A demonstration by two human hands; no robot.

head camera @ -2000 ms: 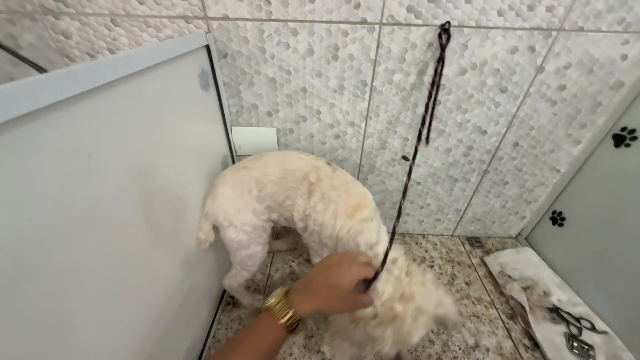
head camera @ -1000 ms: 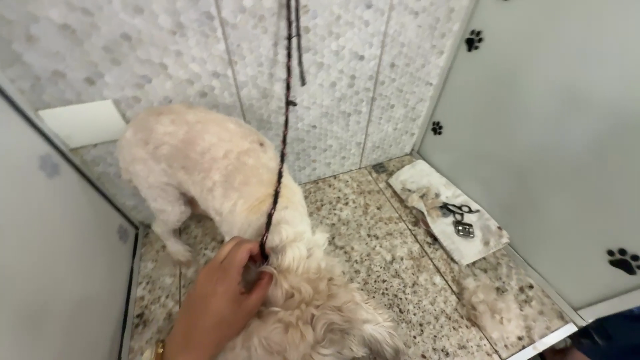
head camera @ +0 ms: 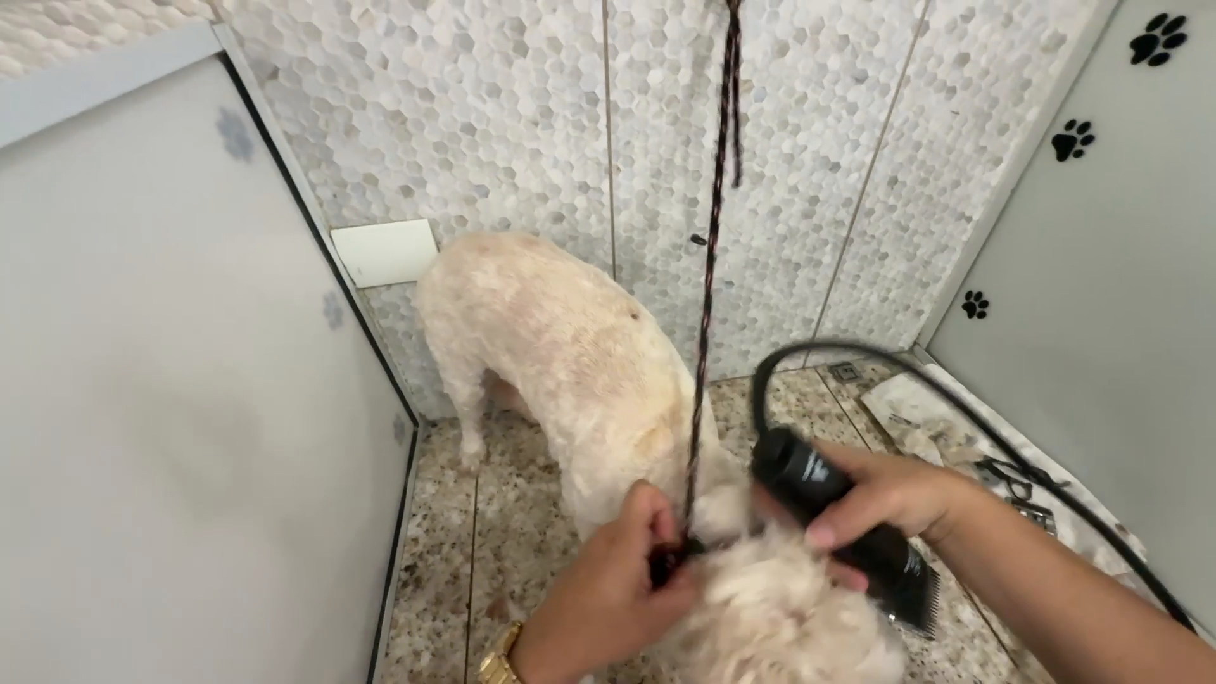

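Observation:
A white dog (head camera: 570, 351) with a close-clipped body and a longer curly coat on its head stands on the speckled floor. A braided dark cord (head camera: 711, 285) runs down from the wall to its neck. My left hand (head camera: 617, 579), with a gold watch at the wrist, is closed on the cord's lower end at the neck. In my right hand (head camera: 874, 503) is a black corded clipper (head camera: 807, 475), its toothed blade pointing down and to the right, beside the dog's head. The dog's face is hidden.
Grey panels (head camera: 171, 361) stand left and right, the right one with black paw prints. At the right, a white cloth (head camera: 917, 404) on the floor holds scissors (head camera: 1016, 480), a metal clipper blade (head camera: 1034, 516) and hair tufts. The clipper's cable (head camera: 959, 404) arcs across it.
My right hand has come into view with the clipper, which neither earlier frame shows. My left hand stays at the dog's neck by the cord. The view has shifted.

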